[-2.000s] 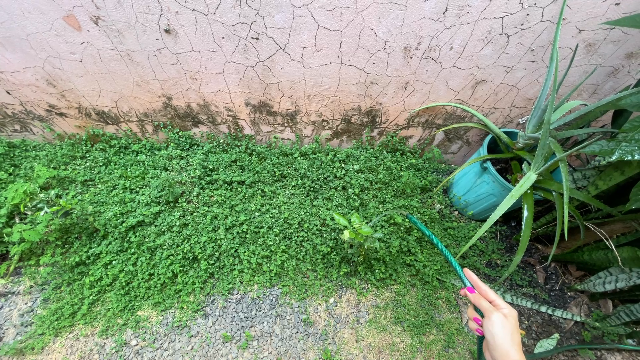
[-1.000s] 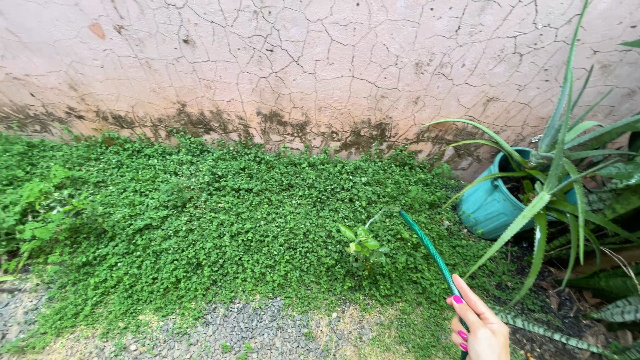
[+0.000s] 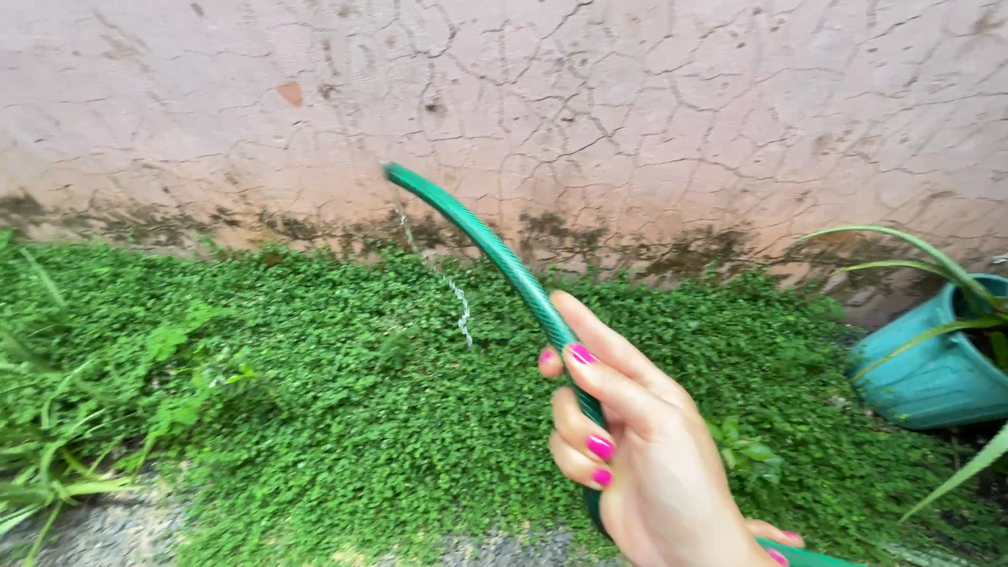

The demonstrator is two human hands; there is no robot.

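Observation:
My right hand (image 3: 650, 441) grips a green garden hose (image 3: 504, 256) at the centre right, fingers wrapped round it and thumb along it. The hose curves up and left from the hand, and a thin stream of water (image 3: 459, 303) falls from its end onto low green ground cover (image 3: 378, 402). At the bottom edge, just right of my right wrist, the fingertips of my left hand (image 3: 780, 543) rest around a lower stretch of hose; the remainder of that hand is hidden. Both hands have pink nails.
A cracked pink wall (image 3: 551, 110) rises behind the ground cover. A tilted turquoise pot (image 3: 921, 362) with an aloe-like plant stands at right. Long-leaved grass (image 3: 55, 441) grows at left, a small leafy plant (image 3: 748, 453) right of my hand, and gravel (image 3: 102, 528) shows below.
The view has shifted left and nearer. My right hand has brought the hose end up and left, away from the small leafy plant. My left fingertips now show at the bottom.

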